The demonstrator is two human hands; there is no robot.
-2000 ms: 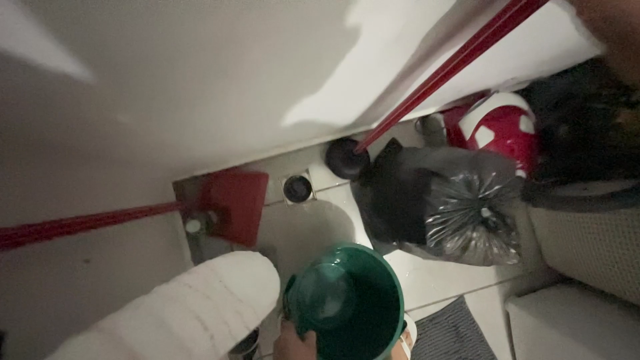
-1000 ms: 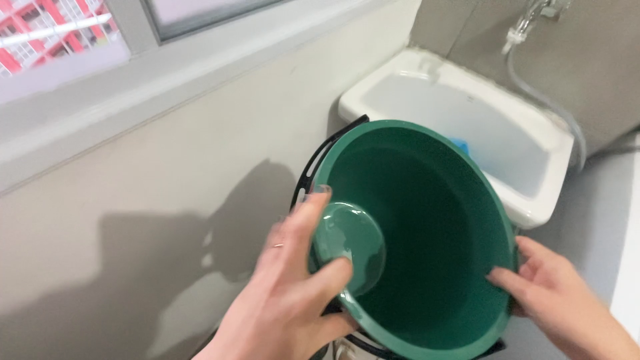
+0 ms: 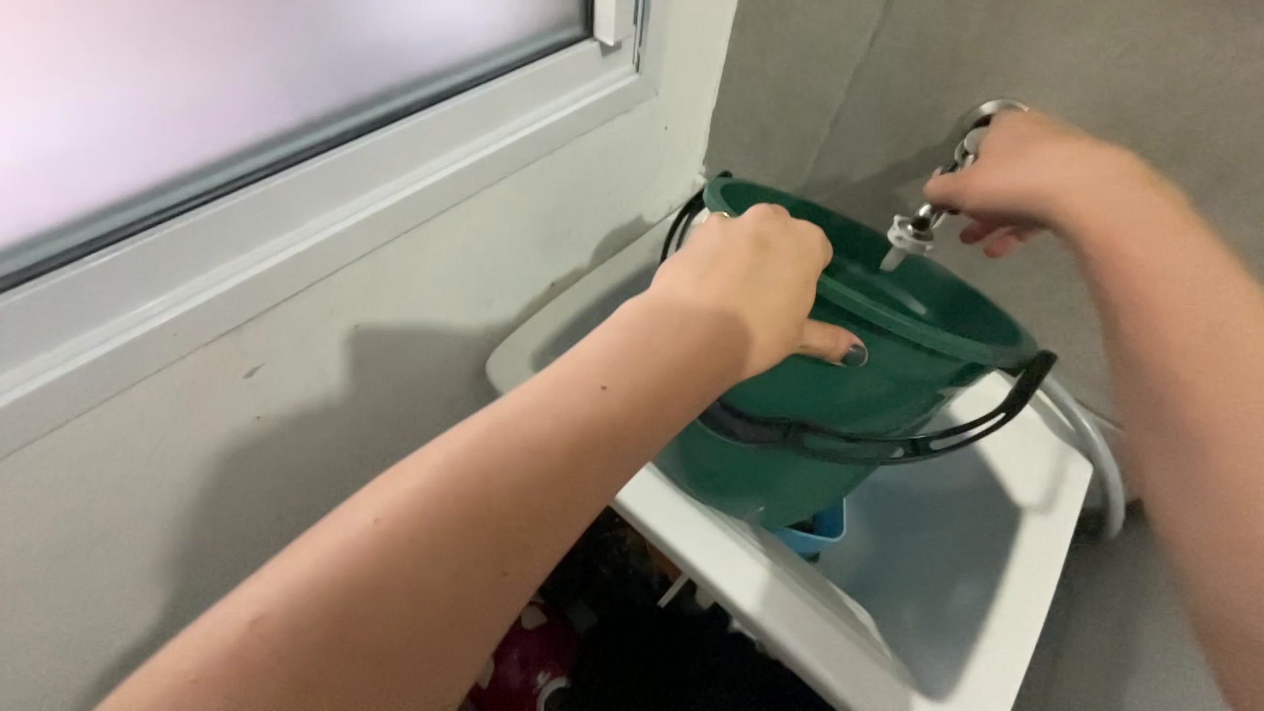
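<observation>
A green plastic bucket stands tilted in a white utility sink, its black handle hanging down on the near side. My left hand grips the bucket's rim, thumb outside. At the wall, my right hand is closed around the metal tap; its fingers hide most of the tap body. The tap's spout, with a pale nozzle, points down over the bucket's mouth. Whether water is running cannot be told. Part of a light blue plastic container shows in the sink beneath the bucket.
A white-framed window is in the wall on the left. A grey hose curves down behind the sink's right side. Below the sink lie dark things and a red item with white spots.
The bucket, held in both hands in front of the sink one second ago, is now in the sink. My right hand has left its rim and is on the tap.
</observation>
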